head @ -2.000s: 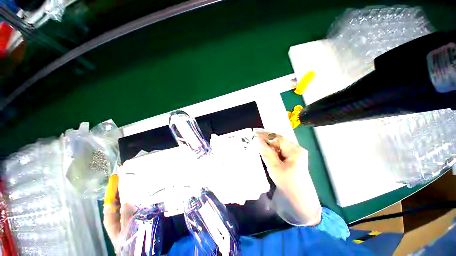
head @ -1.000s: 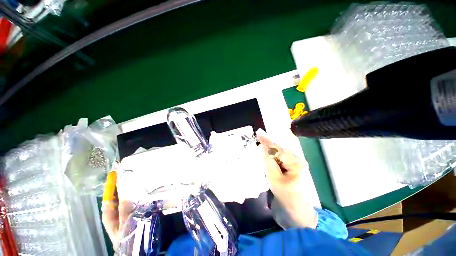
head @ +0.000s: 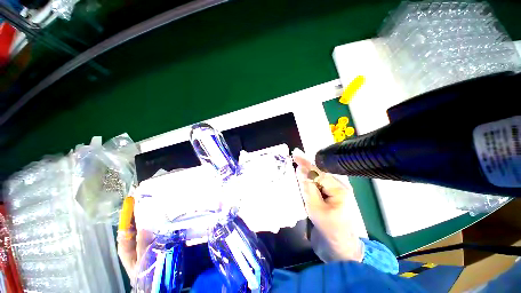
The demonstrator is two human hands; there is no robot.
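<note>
An overexposed white housing [head: 257, 197] lies over a dark, white-bordered mat [head: 274, 129] at the centre; its details are lost in glare. Glossy clear lobes [head: 212, 147] show over it, one at its top and two at its bottom. My left hand [head: 130, 243], with a yellow-orange finger cot [head: 126, 214], holds the housing's left edge. My right hand [head: 328, 209] is at its right edge, fingers bent, with a small gold-coloured spot among them; the fingertips touch the white edge. A black ribbed tool [head: 423, 143] reaches in from the right, its tip over the back of my right hand.
A clear bag of small grey grains [head: 111, 180] and clear trays [head: 45, 229] lie at the left. A yellow tube [head: 352, 90] and small yellow curled pieces [head: 342, 130] lie right of the mat. White slabs [head: 400, 212] carry clear blister trays [head: 445, 46]. A cardboard box [head: 485, 229] is lower right.
The black tool has shifted down and left, its tip now near my right hand, uncovering the yellow pieces. My hands and the housing have hardly moved. The lobes look bluer.
</note>
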